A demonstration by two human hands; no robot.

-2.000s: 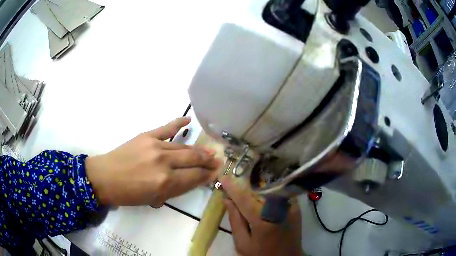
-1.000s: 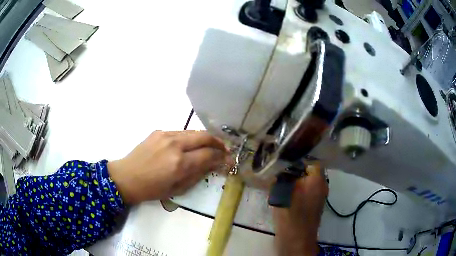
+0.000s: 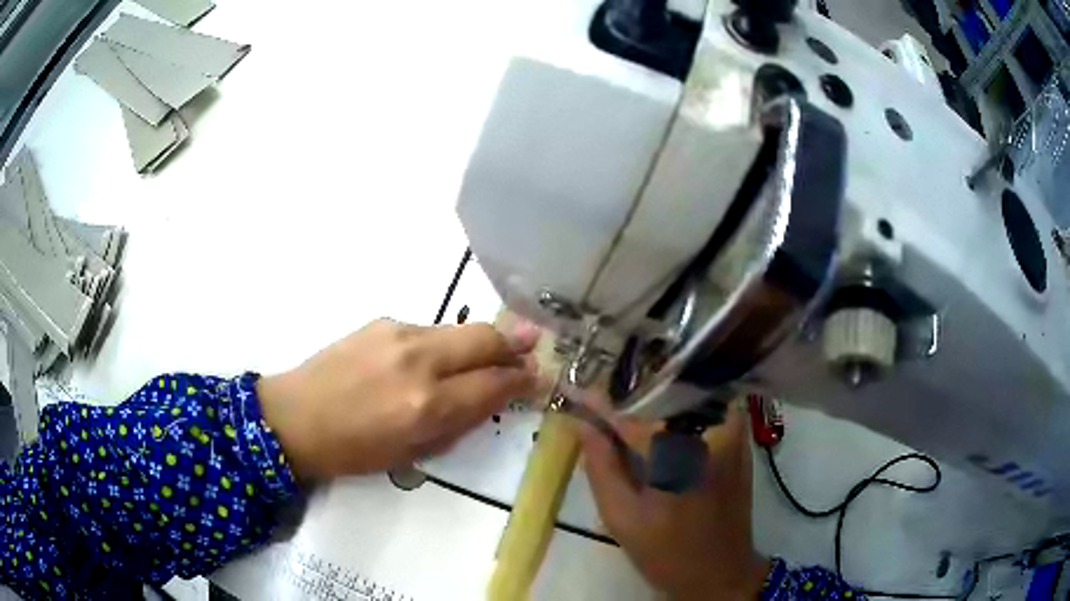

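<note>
The white sewing machine head (image 3: 575,176) fills the middle of the view. A yellow strip (image 3: 537,505) runs from the needle area down to the front edge. My left hand (image 3: 405,393) is left of the presser foot (image 3: 577,366), its thumb and fingertips closed together on a small beige piece (image 3: 516,335) that is mostly hidden. My right hand (image 3: 681,505) is under the head, right of the yellow strip, partly behind the dark knob (image 3: 677,460). Its fingertips are near the needle and hidden, so its hold cannot be told.
Fanned piles of beige-grey cut panels lie on the white table at the far left (image 3: 53,276) and upper left (image 3: 158,71). A red clip-like device (image 3: 766,420) with a black cord is right of my right hand. Shelving with blue items (image 3: 1009,47) stands upper right.
Since one second ago my right hand has moved left from beside the dark knob towards the needle. The left hand stays by the presser foot. The red device has come into view.
</note>
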